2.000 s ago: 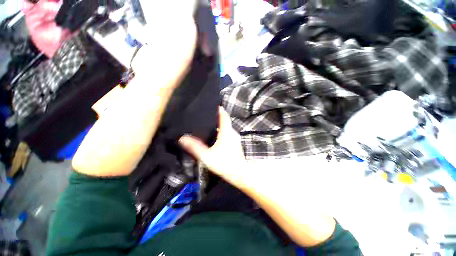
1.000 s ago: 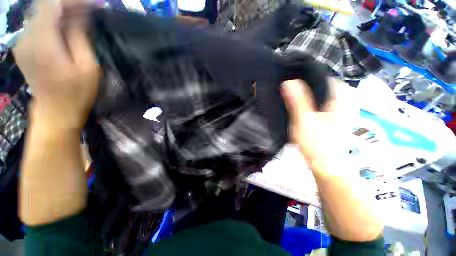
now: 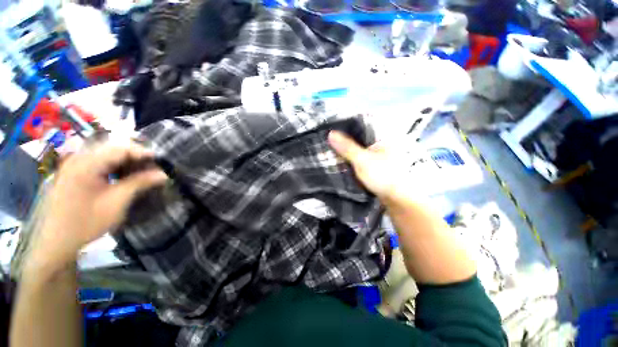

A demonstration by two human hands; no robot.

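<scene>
Black, grey and white plaid fabric (image 3: 251, 183) lies in loose folds in front of me, from the machine down over my lap. A dark edge runs across it towards my right hand. My right hand (image 3: 373, 166) grips the fabric's upper right part, thumb on top. My left hand (image 3: 101, 190) is blurred at the fabric's left edge, fingers curled; whether it holds cloth cannot be told. The white sewing machine head (image 3: 359, 88) stands just beyond the fabric; its needle area is hidden.
More plaid and black cloth (image 3: 284, 41) is heaped behind the machine at upper left. A cream fabric bundle (image 3: 501, 257) lies at lower right. Yellow-black tape (image 3: 498, 179) marks the floor. A white, blue-edged table (image 3: 569, 85) stands at right.
The view has swung towards the machine. The raised dark and plaid cloth is now spread lower, plaid side showing. My left hand has come down to its left edge.
</scene>
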